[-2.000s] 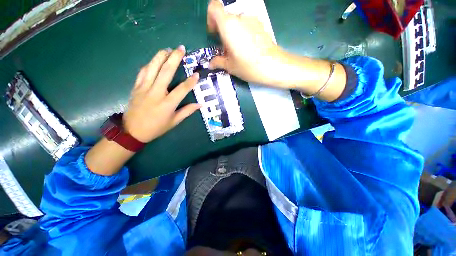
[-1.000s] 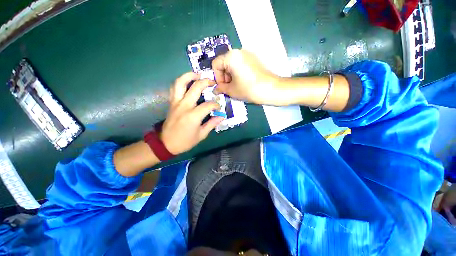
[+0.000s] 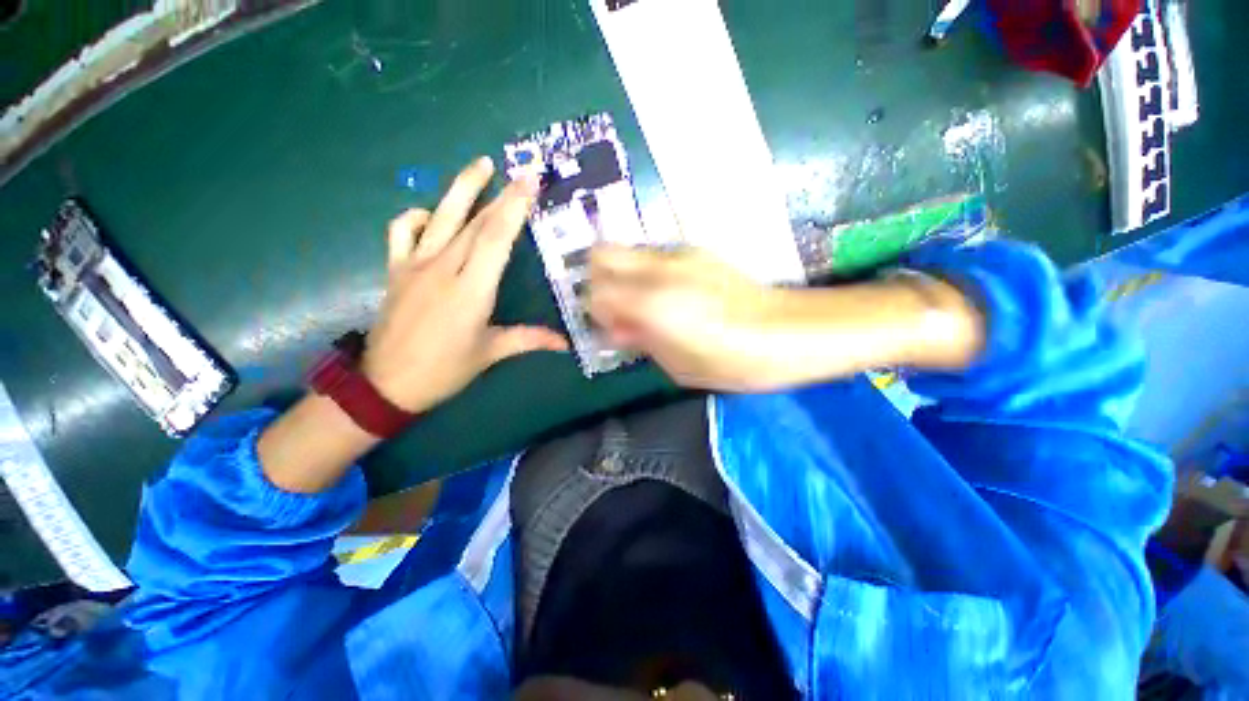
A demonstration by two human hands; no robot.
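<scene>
A phone unit (image 3: 603, 206) lies upright in the picture in front of me, its circuit end away from me, with a black die-cut sticker (image 3: 592, 170) over part of that end. My left hand (image 3: 445, 304) is at its left side, fingers spread, fingertips at the upper left edge and thumb near the lower left edge. My right hand (image 3: 685, 312) is blurred and lies over the lower right part of the phone, fingers curled; whether it holds anything is hidden. A long white sticker strip (image 3: 712, 130) lies to the right, with a dark bit at its top end.
A second phone unit (image 3: 134, 329) lies at the left. A white strip (image 3: 52, 507) is at the lower left edge. A green-and-clear packet (image 3: 907, 233) lies beyond my right wrist. A red parts box (image 3: 1062, 34) and spare sticker strips (image 3: 1137, 130) are at the upper right.
My right hand has moved down the phone and uncovered the circuit end. My left hand has moved up and left, off the phone's middle. The green packet has come into view.
</scene>
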